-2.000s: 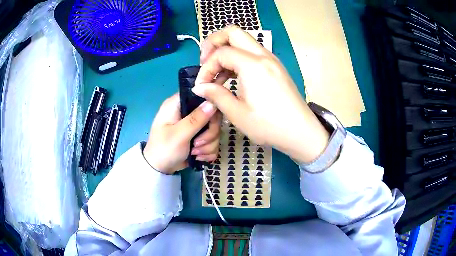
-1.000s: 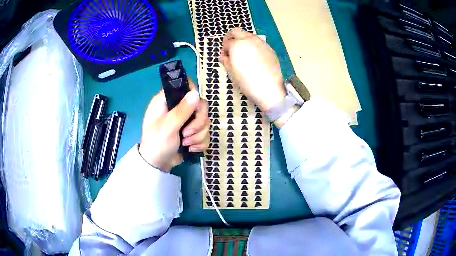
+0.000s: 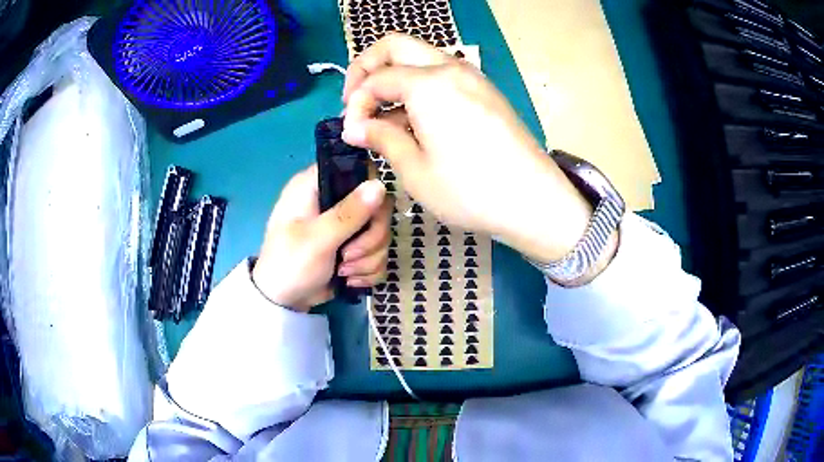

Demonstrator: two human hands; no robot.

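Observation:
My left hand (image 3: 330, 236) is closed around a bundle of slim black parts (image 3: 341, 171), held upright above the bench, left of centre. My right hand (image 3: 443, 126) is over the top end of the bundle, thumb and fingertips pinched together at it; whether a small pad is between them cannot be told. The pad sheet (image 3: 432, 298), tan with rows of small black shapes, lies under and right of the hands. Its upper middle is hidden by my right hand. Another sheet with denser black rows (image 3: 402, 20) lies at the top.
Several black parts (image 3: 185, 244) lie on the green bench at left. A fan (image 3: 194, 54) stands upper left, its white cable (image 3: 390, 347) running by the sheet. Bagged white stock (image 3: 77, 244) is far left, blank tan sheets (image 3: 583, 90) upper right, a slotted black tray (image 3: 759, 198) right, blue crate (image 3: 741, 433) below it.
Since one second ago, my right hand has moved from above the pad sheet to the top of the bundle. My left hand still holds the bundle, now slightly farther right and more upright.

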